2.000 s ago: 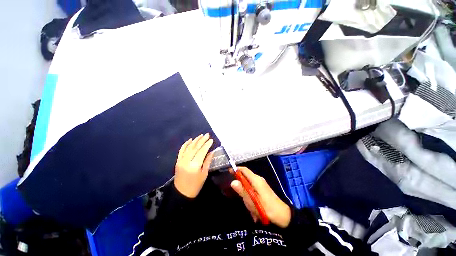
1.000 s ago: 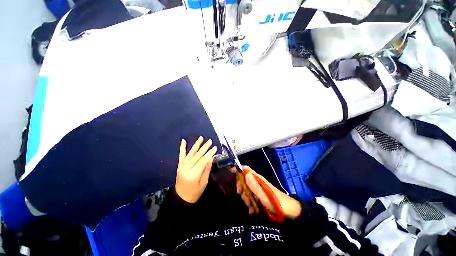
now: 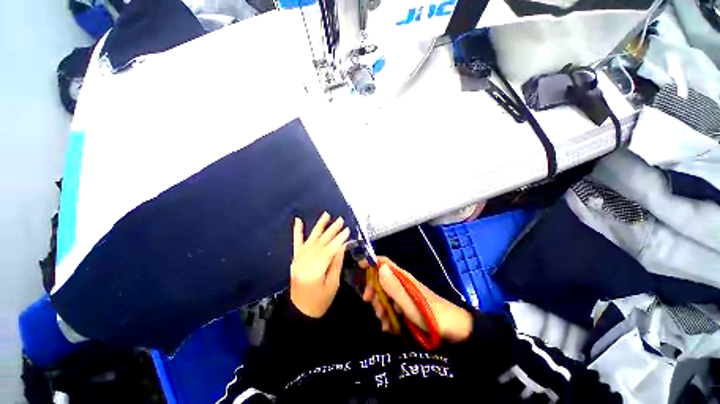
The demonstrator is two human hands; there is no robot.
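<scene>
A navy garment panel [image 3: 205,221] lies flat on the white table, its lower edge hanging over the front. My left hand [image 3: 318,264] lies on the panel near its right corner, fingers spread, pressing it. My right hand [image 3: 410,304] holds fabric scissors [image 3: 422,319] by their red and yellow-orange handles. The blades point up and left at the panel's right edge, just right of my left fingertips. The handles are apart. Whether the blades have cloth between them is too blurred to tell.
The sewing machine's needle area [image 3: 347,75] stands behind the panel. Thread snips [image 3: 505,99] and a black device [image 3: 549,91] with dark straps lie at the right of the table. Blue crates [image 3: 478,252] sit under the front edge. Cut pieces [image 3: 624,256] are heaped at right.
The scissors' handles have opened since the oldest frame, and the yellow-orange one now shows. My left hand stays on the panel with its fingers spread wider. The camera view has shifted slightly.
</scene>
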